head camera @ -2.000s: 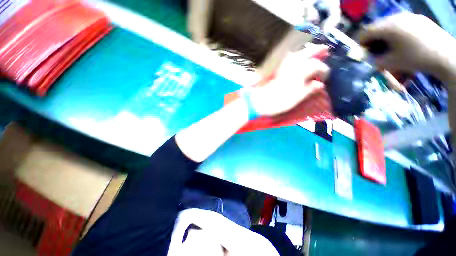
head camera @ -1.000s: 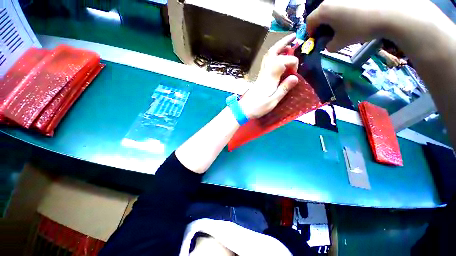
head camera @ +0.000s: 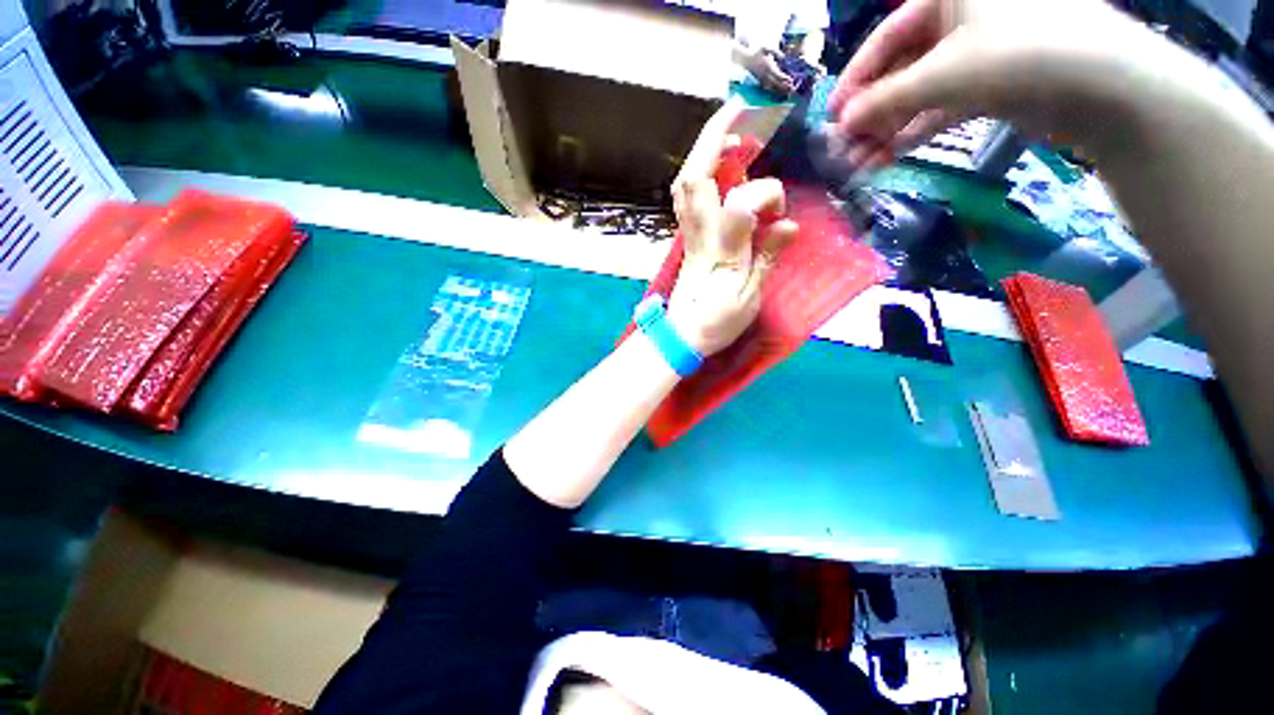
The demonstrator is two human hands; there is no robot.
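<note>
A red bubble bag (head camera: pixel 824 273) is raised and tilted above the bench, right of centre. My left hand (head camera: pixel 724 259), with a blue wrist band, holds it by its left side. A black board (head camera: pixel 799 151) shows at the bag's upper end; the bag hides the rest of it. My right hand (head camera: pixel 908 87) is above, its fingertips at the board's upper end over a blurred greyish patch, so its grip is unclear.
Red bags are stacked on the bench (head camera: pixel 671 489) at left; another red bundle (head camera: pixel 1076 360) is at right. A clear sheet (head camera: pixel 454 360), grey pads (head camera: pixel 1016 461) and a thin pale strip (head camera: pixel 911 401) lie between. An open carton (head camera: pixel 594 133) stands beyond; glossy black sheets (head camera: pixel 915 238) lie behind the bag.
The black board has gone deeper into the red bag, and more of the bag shows. My right hand has moved slightly down and left. The view has shifted and is sharper than at first.
</note>
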